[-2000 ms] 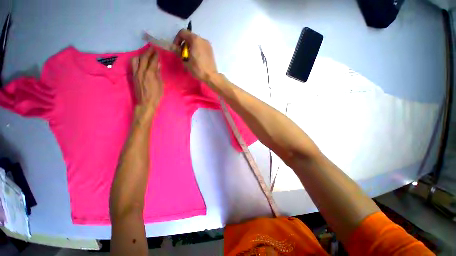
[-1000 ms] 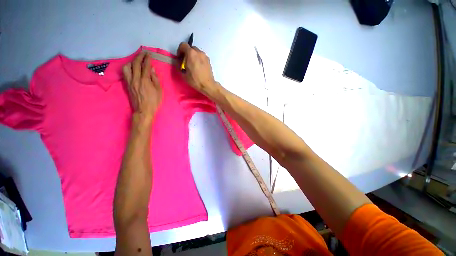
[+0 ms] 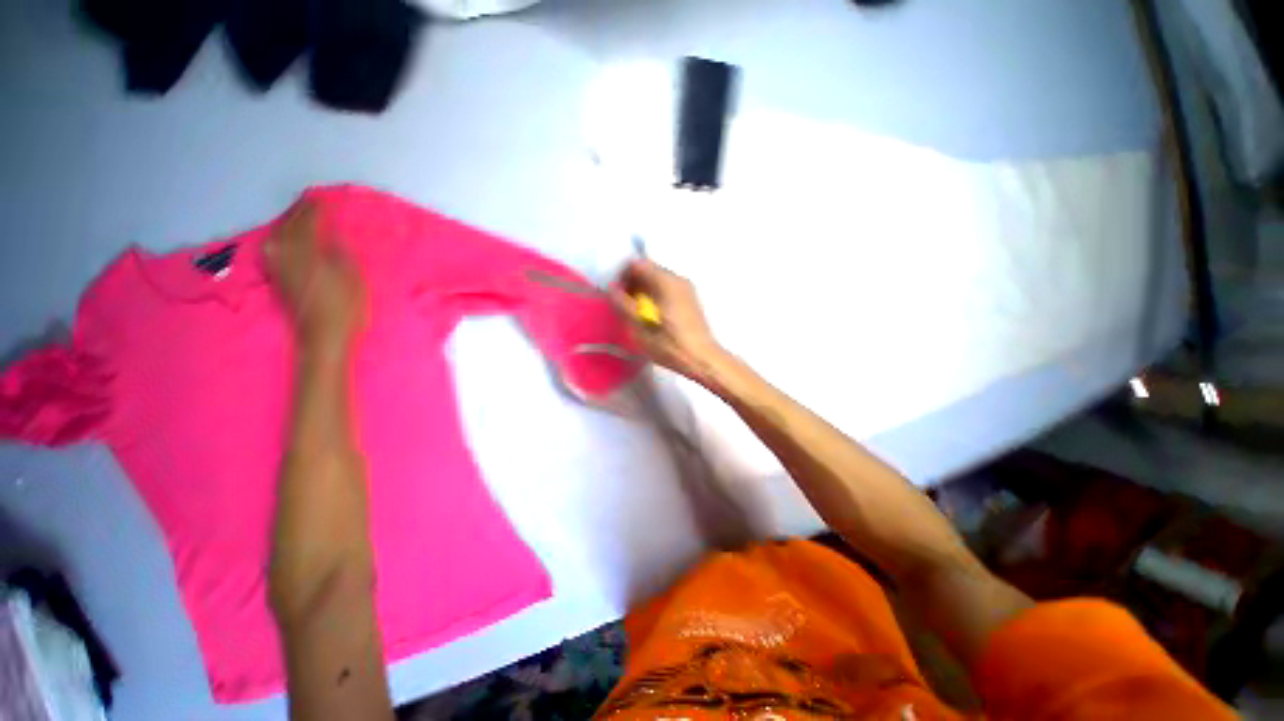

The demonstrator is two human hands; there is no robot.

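The bright pink V-neck top (image 3: 380,465) lies spread on the table. My left hand (image 3: 313,268) is blurred and rests on the top at the shoulder beside the neckline; whether it holds the tape end is not clear. My right hand (image 3: 673,321) is closed around a yellow marker (image 3: 646,309) with a dark tip, at the cuff of the right-hand sleeve. The tape measure (image 3: 561,283) shows blurred along that sleeve, and a pale loop of it lies by the cuff.
The large white sheet (image 3: 901,268) lies right of the top. A black phone (image 3: 703,124) lies at the sheet's far left. Dark cloth lumps (image 3: 359,57) lie at the far edge. A dark bar (image 3: 1190,197) stands at the right end. Pale papers (image 3: 49,662) lie at the lower left.
My right hand has moved from the shoulder down the sleeve to the cuff with the marker. The sleeve now lies more outstretched. The view has shifted, and my left hand remains at the shoulder.
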